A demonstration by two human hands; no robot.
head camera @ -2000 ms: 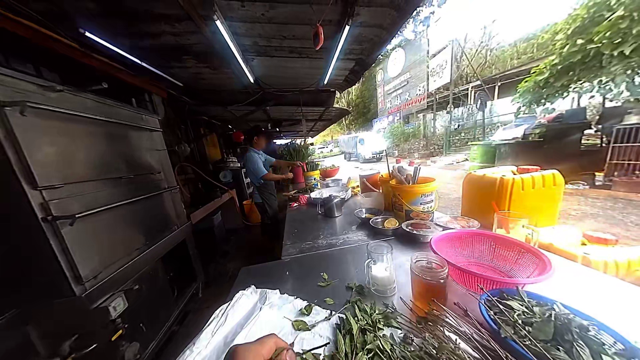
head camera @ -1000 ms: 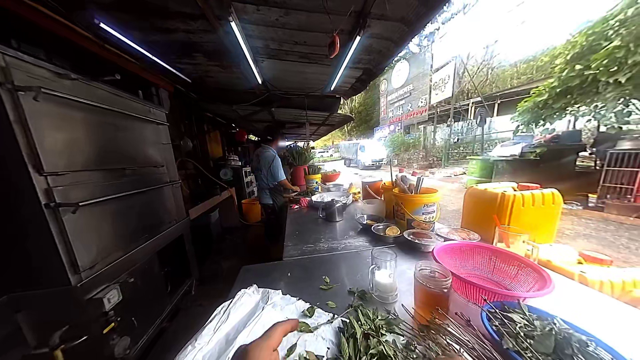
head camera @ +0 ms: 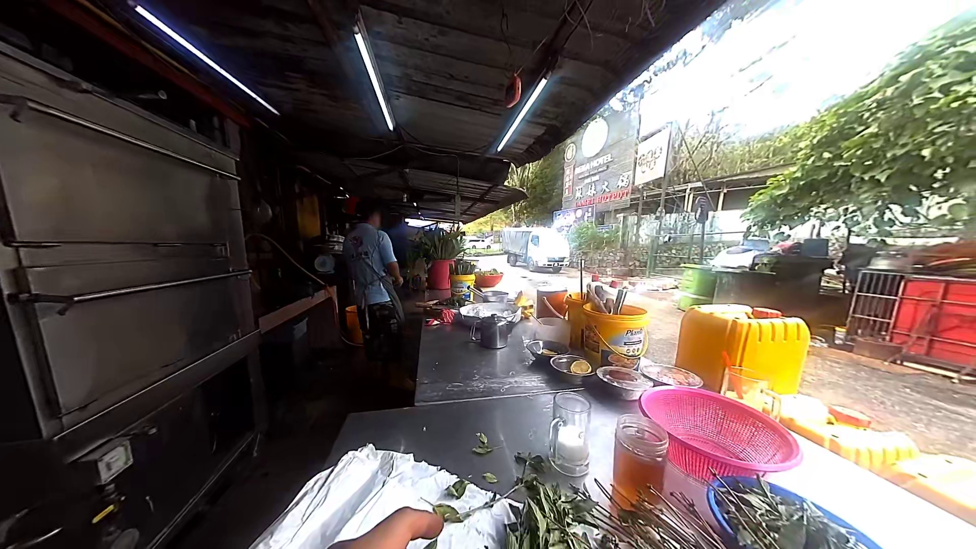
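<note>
At the bottom edge part of a hand (head camera: 393, 530) shows, probably my left hand, with its thumb beside a thin leafy sprig (head camera: 457, 509); its fingers are cut off, so its grip is hidden. Under it lies a crumpled white plastic bag (head camera: 366, 488). To the right is a pile of leafy green stems (head camera: 553, 515), with bare stalks (head camera: 663, 526) beside it. My right hand is not seen. Behind the pile stand a glass mug with white contents (head camera: 570, 435) and a jar of amber liquid (head camera: 639, 461). A blue basin (head camera: 831, 526) holds more leaves.
A pink plastic basket (head camera: 717, 435), metal bowls (head camera: 572, 367), a yellow bucket of utensils (head camera: 614, 335) and a metal pot (head camera: 492, 332) stand on the steel tables (head camera: 465, 381). Yellow jerrycans (head camera: 743, 347) are at right, a steel oven (head camera: 130, 229) at left. A person (head camera: 372, 267) stands farther back.
The person farther back has turned away from the table. The truck on the road has come farther into view. The view has shifted slightly.
</note>
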